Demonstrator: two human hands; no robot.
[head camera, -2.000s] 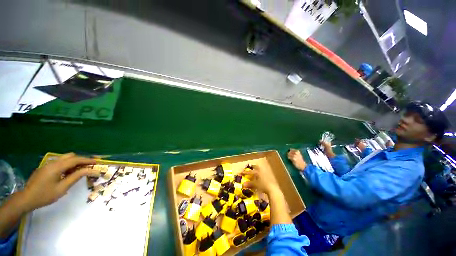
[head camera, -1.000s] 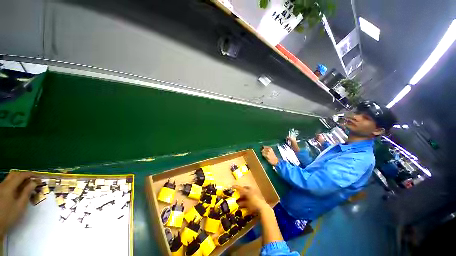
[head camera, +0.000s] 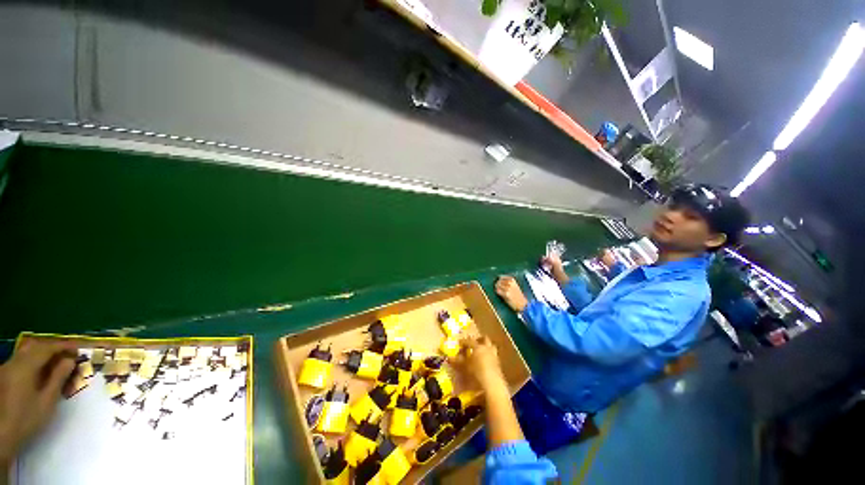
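Note:
An open brown carton (head camera: 299, 417) holds a heap of yellow-and-black plug adapters (head camera: 363, 405). My right hand (head camera: 481, 360) reaches into the carton's right side, with its fingertips at a yellow adapter (head camera: 454, 325); whether it grips it is unclear. My left hand (head camera: 33, 388), partly cut off by the left edge, is over the upper left corner of the white parts tray (head camera: 248, 379) with a yellow rim. Its fingertips are at a small dark and tan part there. Small tan and black parts (head camera: 152, 365) lie scattered along the tray's upper half.
A green belt (head camera: 237, 237) runs behind the tray and carton, below a grey metal panel (head camera: 285, 114). A person in blue (head camera: 631, 322) and a cap is at the right, with hands near white items on the bench. A potted plant stands on the shelf above.
The view has turned to the right, and the printed box on the belt has left the picture. My right hand has moved up in the carton to the adapter near its far side.

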